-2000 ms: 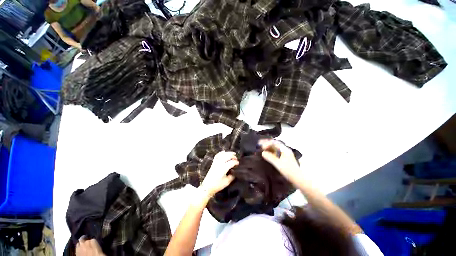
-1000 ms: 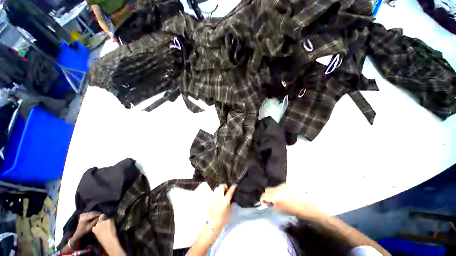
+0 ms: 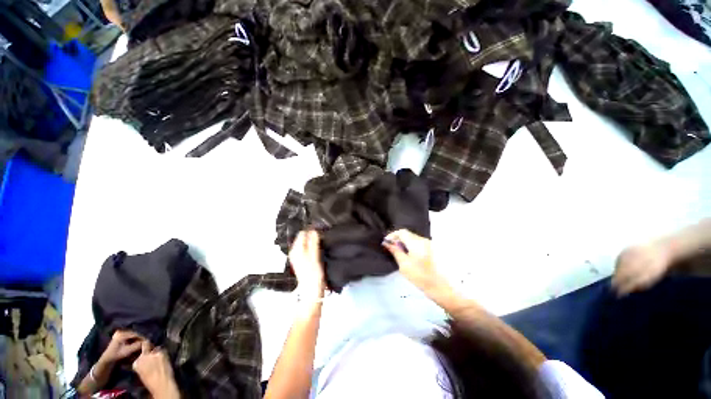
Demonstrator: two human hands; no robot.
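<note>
A plaid garment with a smooth black lining (image 3: 355,261) lies bunched on the white table in front of me, lining side up. My left hand (image 3: 306,255) is closed on its left edge, on the lining and plaid. My right hand (image 3: 408,251) is on the lining's right part, fingers bent together. A small bluish-dark glint at its fingertips looks like thread snips (image 3: 387,243), mostly hidden by the fingers. A narrow plaid strip (image 3: 261,280) runs left from the garment. Loose threads are too fine to see.
A large plaid garment heap (image 3: 312,93) with white loops crosses the table's (image 3: 195,206) far side. At left, another person's hands (image 3: 140,351) work on a black-lined plaid garment (image 3: 144,288). Another person's hand (image 3: 643,269) is at right. A blue bin (image 3: 27,226) stands left.
The lining has been drawn back from the table's near edge and bunched. Both my hands have moved away from my body with it. Another person's hand has come in at right.
</note>
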